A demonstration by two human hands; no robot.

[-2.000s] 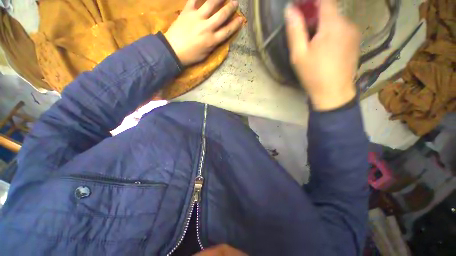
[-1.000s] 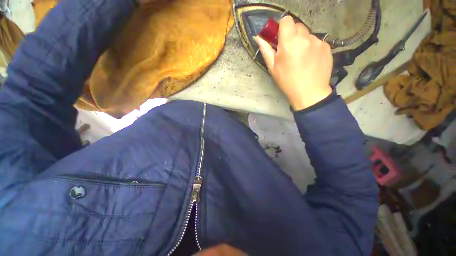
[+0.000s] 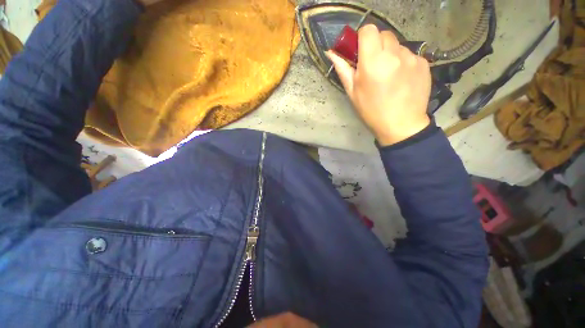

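A mustard-tan garment piece (image 3: 211, 64) with dark specks lies on the pale, stained table cloth (image 3: 308, 118) at the upper left, its lower edge curling over the table's front edge. My right hand (image 3: 390, 83) is closed round the red handle of the steam iron (image 3: 321, 32), which stands on the cloth just right of the garment piece, its pale-rimmed tip pointing to the upper left. My left hand is almost wholly cut off at the top edge, past the navy sleeve; only a sliver of skin shows, and its fingers cannot be seen.
A ribbed hose (image 3: 471, 38) and black cable curve behind the iron. A dark pointed tool with a black handle (image 3: 478, 102) lies right of it, beside a thin wooden stick (image 3: 491, 109). A crumpled brown-tan pile (image 3: 545, 109) is at far right. A pink plastic stool (image 3: 494, 210) stands below.
The iron has moved left and now sits still beside the garment piece. My left hand has gone from the garment's right part up to the top edge. The garment piece has shifted and its folds have changed.
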